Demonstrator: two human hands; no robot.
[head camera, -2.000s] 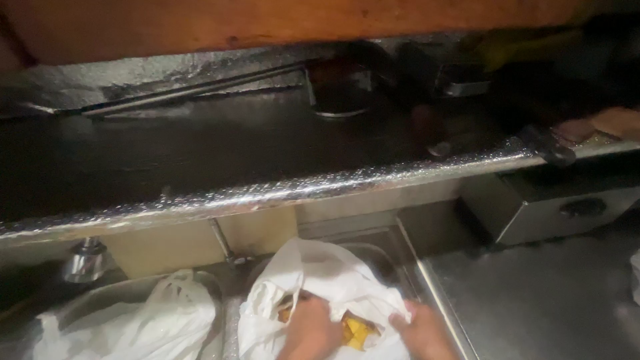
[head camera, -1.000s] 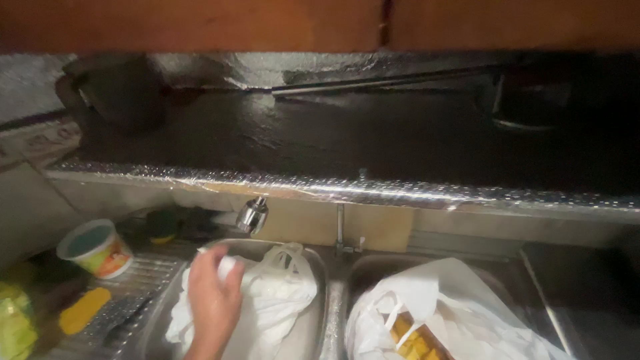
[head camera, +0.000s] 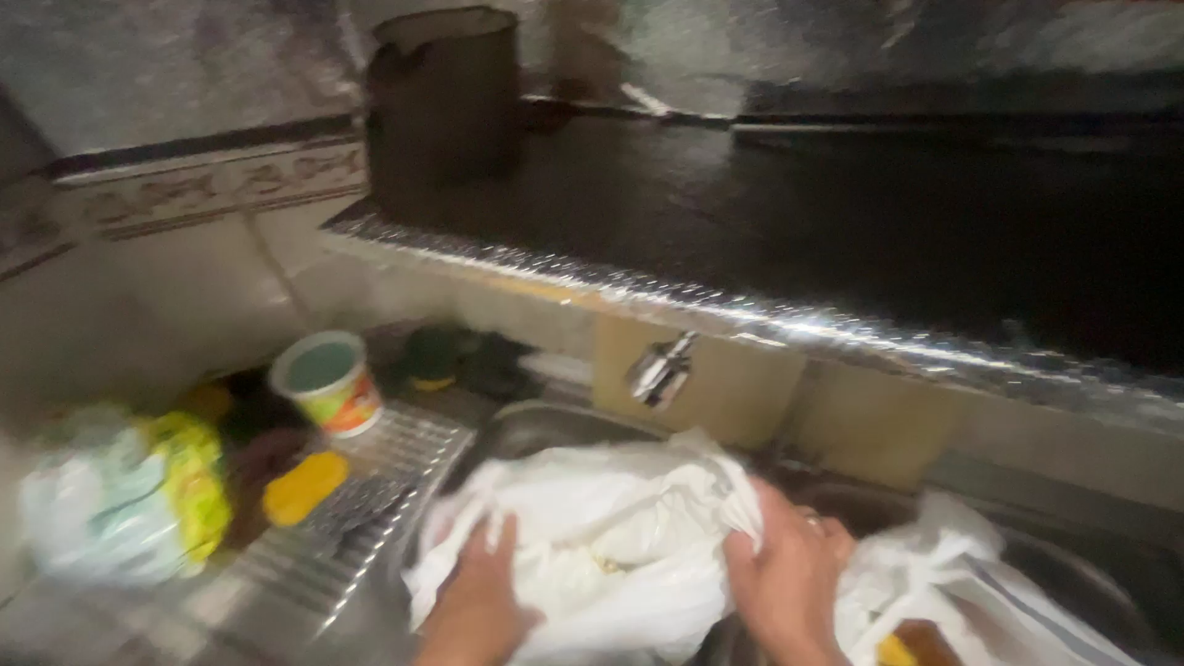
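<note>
A white plastic bag (head camera: 629, 555) lies in the left basin of a double sink, its mouth spread apart; what it holds is hard to tell. My left hand (head camera: 481, 592) grips the bag's left edge. On the right side, my right hand (head camera: 786, 573) pinches the rim of the same bag between thumb and fingers. A second white plastic bag (head camera: 953, 573) sits over the right basin, close to my right hand, with something yellow and brown showing in its opening.
Above the sink runs a dark shelf with a shiny edge (head camera: 786, 324), bearing a dark pot (head camera: 444, 102). A metal faucet (head camera: 661, 370) hangs below it. Left, the ribbed drainboard (head camera: 370, 518) holds a plastic tub (head camera: 328, 384), a yellow sponge-like item (head camera: 305, 487) and a crumpled plastic bag (head camera: 120, 499).
Two seconds ago both hands were at the right bag; one second ago one hand was over the left bag. Now both hold the left bag, which is spread wider. The view has swung left.
</note>
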